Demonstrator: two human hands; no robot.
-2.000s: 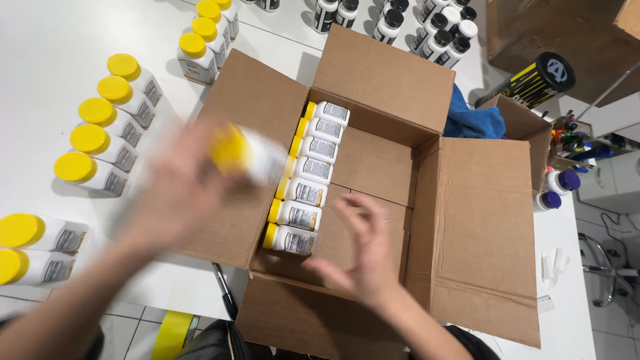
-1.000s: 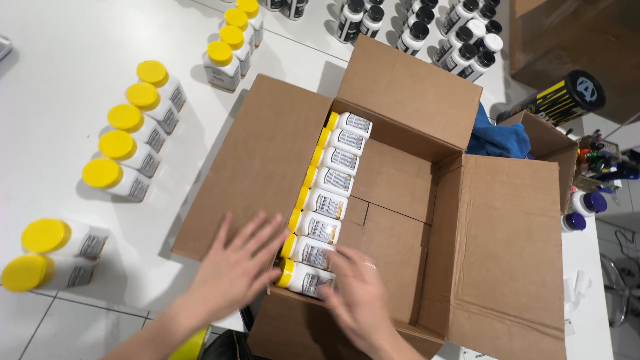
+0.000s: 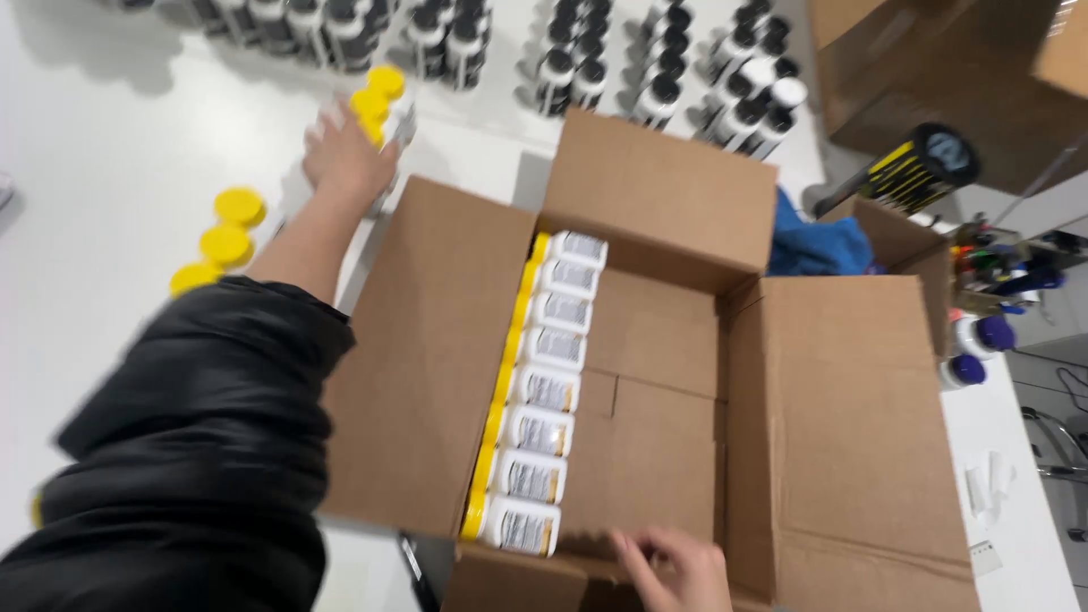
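Observation:
An opened cardboard box (image 3: 654, 340) has a row of white bottles with yellow caps (image 3: 544, 388) lying on their sides along its left wall. My left hand (image 3: 347, 153) touches a short row of standing yellow-capped bottles (image 3: 387, 82) beyond the box's left flap; its fingers are blurred, and whether it grips one I cannot tell. My right hand (image 3: 676, 568) is over the box's near edge, fingers partly curled, with no bottle in it. Another row of yellow-capped bottles (image 3: 226, 246) stands at left, partly hidden by my black sleeve.
Many black-capped bottles (image 3: 557, 76) stand in rows at the back. Right of the box are a blue cloth (image 3: 820, 242), a black and yellow canister (image 3: 918, 166), a smaller carton (image 3: 901, 246) and purple-capped bottles (image 3: 965, 371). A pen (image 3: 414, 565) lies near the box's front left corner.
One second ago both hands were at the near end of the boxed row. My left hand has moved out to the bottles standing at the back left; my right hand has moved off the row.

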